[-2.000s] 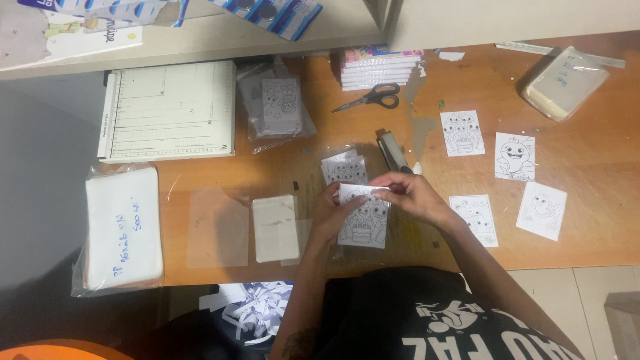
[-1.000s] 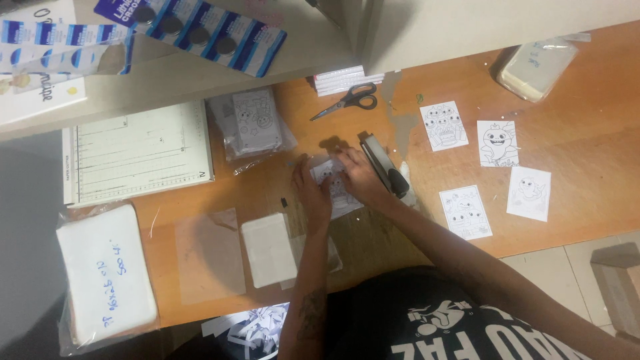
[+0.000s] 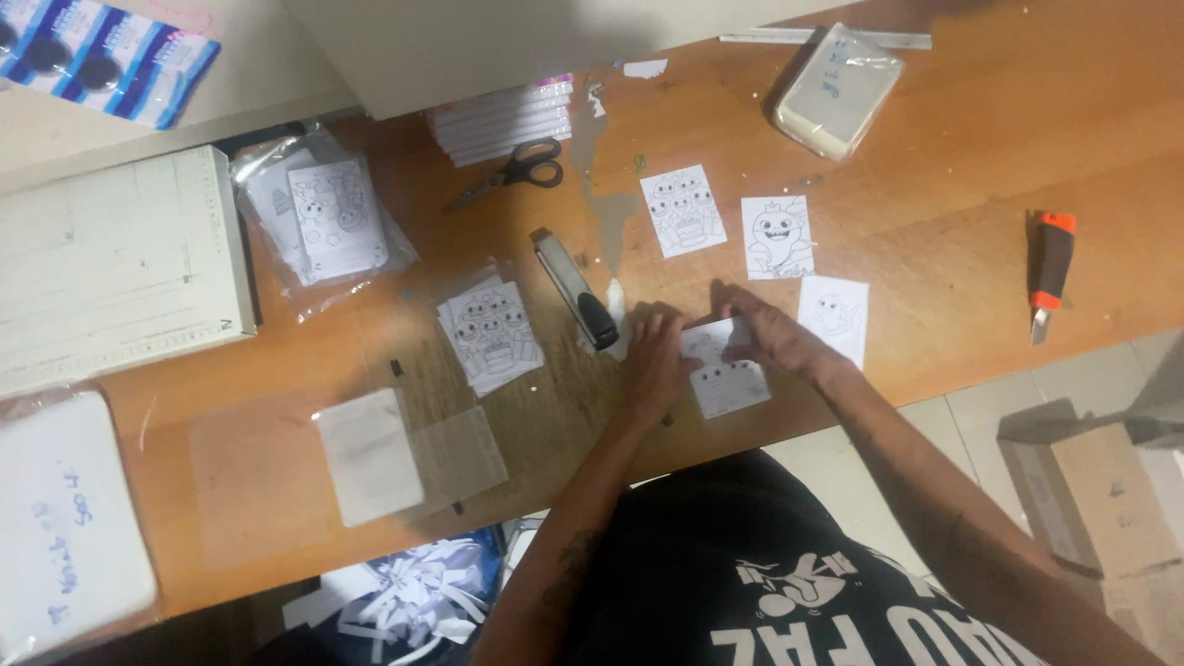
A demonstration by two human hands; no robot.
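Observation:
My left hand (image 3: 659, 363) and my right hand (image 3: 772, 333) grip a small printed coloring sheet (image 3: 731, 393) by its two sides, near the table's front edge. Whether it is one sheet or several cannot be told. Left of my hands lies a black and grey stapler (image 3: 575, 289). Farther left is a loose stack of printed coloring sheets (image 3: 490, 340). A cartoon drawing card (image 3: 833, 319) lies partly behind my right hand. Beyond it are a card with a smiling shark (image 3: 777, 237) and a card with several characters (image 3: 684, 211).
Black-handled scissors (image 3: 518, 174) lie beside a stack of booklets (image 3: 504, 120). An orange and black utility knife (image 3: 1052, 276) is at the right. A paper trimmer (image 3: 111, 268), bagged cards (image 3: 333, 222), a white pad (image 3: 370, 458) and a wrapped stack (image 3: 837, 92) also lie about. Paper strips (image 3: 416, 592) fill a container below.
Both hands have moved right, from left of the stapler to right of it, with a sheet between them. A card lying there a second ago is no longer seen apart from my hands. The view has shifted.

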